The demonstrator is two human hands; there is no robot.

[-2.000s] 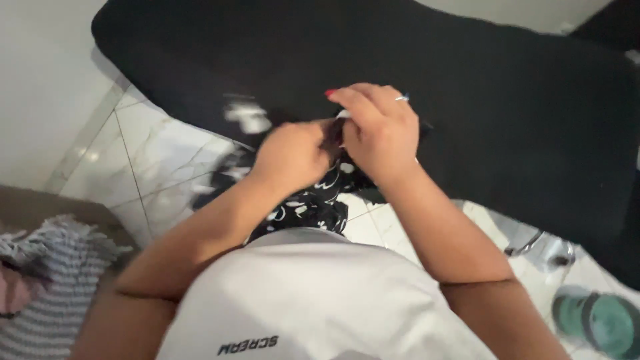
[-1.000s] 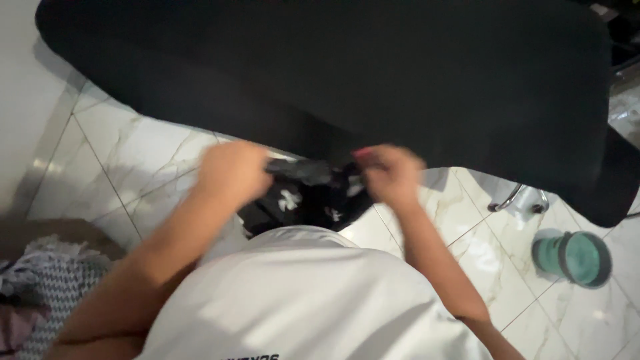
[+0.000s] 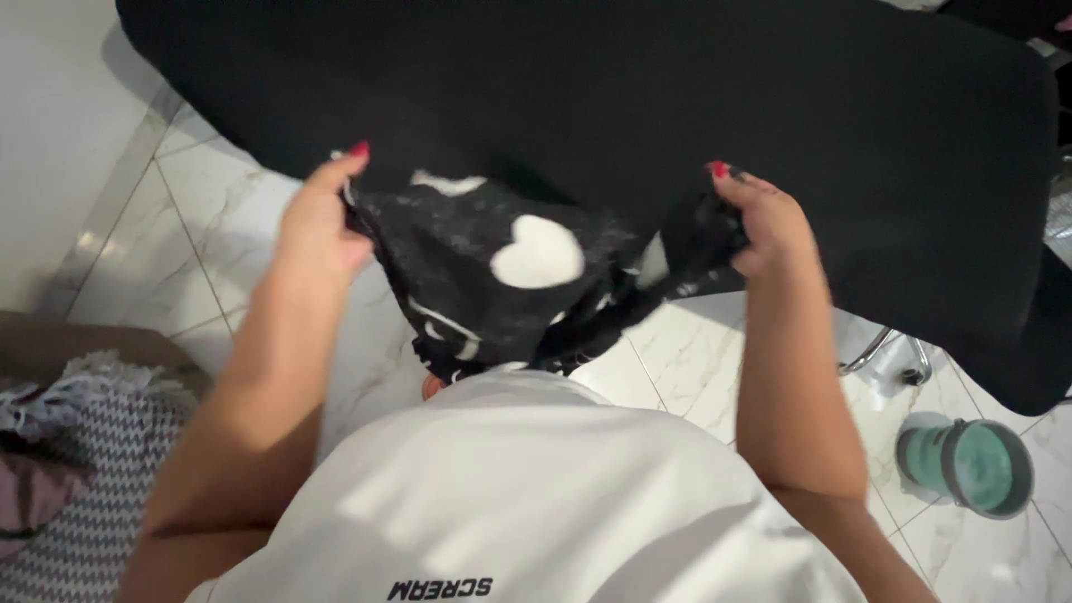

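A black cloth garment with white heart prints (image 3: pixel 452 251) is stretched between my hands, above the near edge of a black-covered ironing board (image 3: pixel 636 100). My left hand (image 3: pixel 322 209) pinches its left edge, the thumb with a red nail on top. At its right edge, my right hand (image 3: pixel 766 222) grips a bunched part of the fabric. The lower part of the garment hangs down in front of my white T-shirt (image 3: pixel 528 494), which hides where it ends.
A green and grey bucket (image 3: pixel 963 467) stands on the marble-look tile floor (image 3: pixel 678 360) at the right, near a metal leg (image 3: pixel 892 356) of the board. At the lower left lies a grey and white patterned fringed cloth (image 3: pixel 109 494). A white wall (image 3: pixel 50 126) rises at the left.
My hands were close together on the bunched garment two seconds ago. They have moved apart, and the cloth is now spread wide between them, with a large white heart showing.
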